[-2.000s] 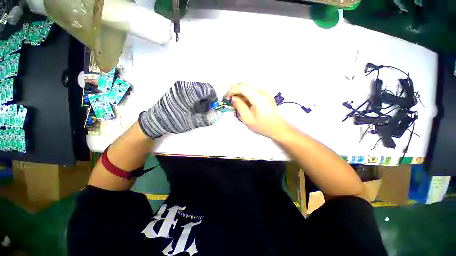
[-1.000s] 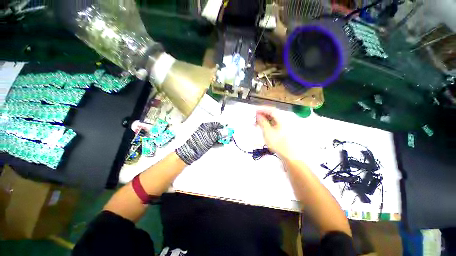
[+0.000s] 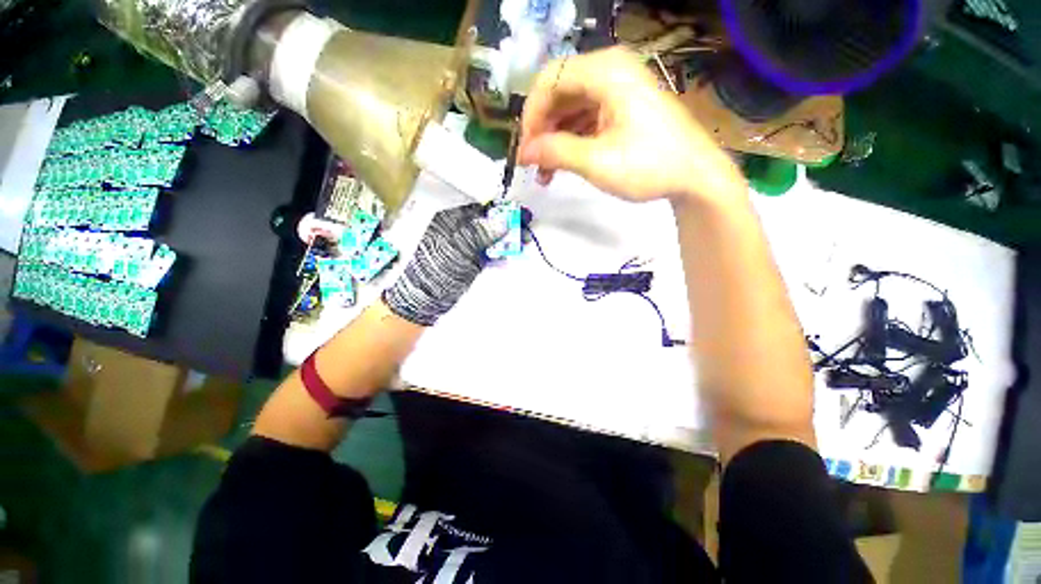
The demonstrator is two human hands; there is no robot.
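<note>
My left hand (image 3: 448, 253), in a grey-black striped glove, holds a small green-white circuit board (image 3: 505, 232) below the dark soldering iron tip (image 3: 511, 160). A black cable (image 3: 618, 284) runs from the board to a bundle on the white mat, with its plug end to the right. My bare right hand (image 3: 605, 128) is raised beside the iron, thumb and fingers bent together. Whether it pinches anything thin cannot be told.
The yellowish fume duct (image 3: 371, 97) reaches in from the upper left. Loose boards (image 3: 349, 262) lie left, board rows (image 3: 97, 217) far left, and a cable pile (image 3: 902, 354) right. A purple-rimmed fan (image 3: 820, 40) stands at the top right.
The view has shifted. My right hand has moved up and left to the iron. My left hand still holds the board, now just under the iron tip.
</note>
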